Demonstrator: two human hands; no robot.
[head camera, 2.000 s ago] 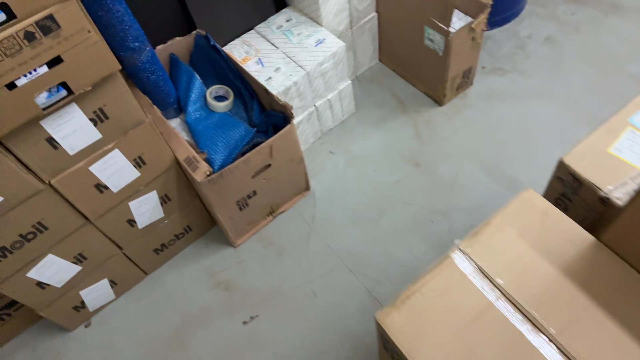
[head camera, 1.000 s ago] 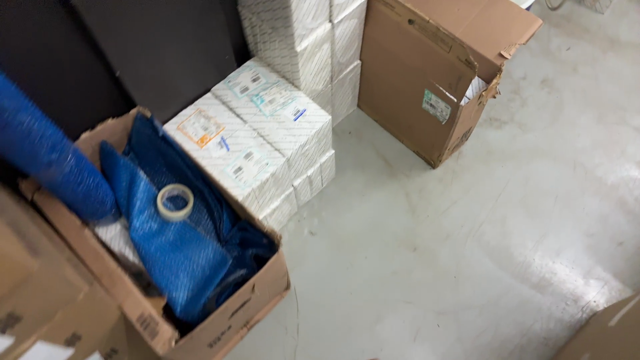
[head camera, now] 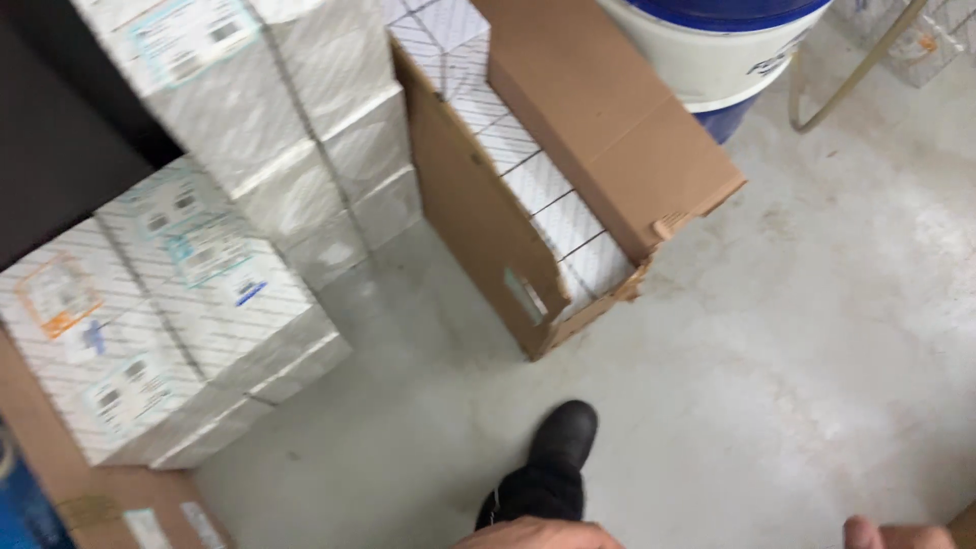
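Observation:
At the bottom edge the back of my left hand (head camera: 540,534) shows in front of my dark trouser leg; its fingers are mostly cut off by the frame. Part of my right hand (head camera: 898,535) is at the lower right, a fingertip or thumb raised; whether it holds anything is hidden. Neither visible part touches a box. Ahead stands an open cardboard box (head camera: 473,221) with a torn edge, holding rows of small white boxes (head camera: 550,183). My black shoe (head camera: 566,435) is on the floor just before it.
White wrapped packages (head camera: 221,320) with labels are stacked at the left, taller behind. A blue and white drum (head camera: 709,53) stands behind the open box, near a curved hose or bar (head camera: 862,84). A cardboard box (head camera: 152,496) with blue material is at lower left.
The view has moved forward to the torn cardboard box, whose inside now shows. Both hands and a shoe have come into view; neither earlier frame shows them.

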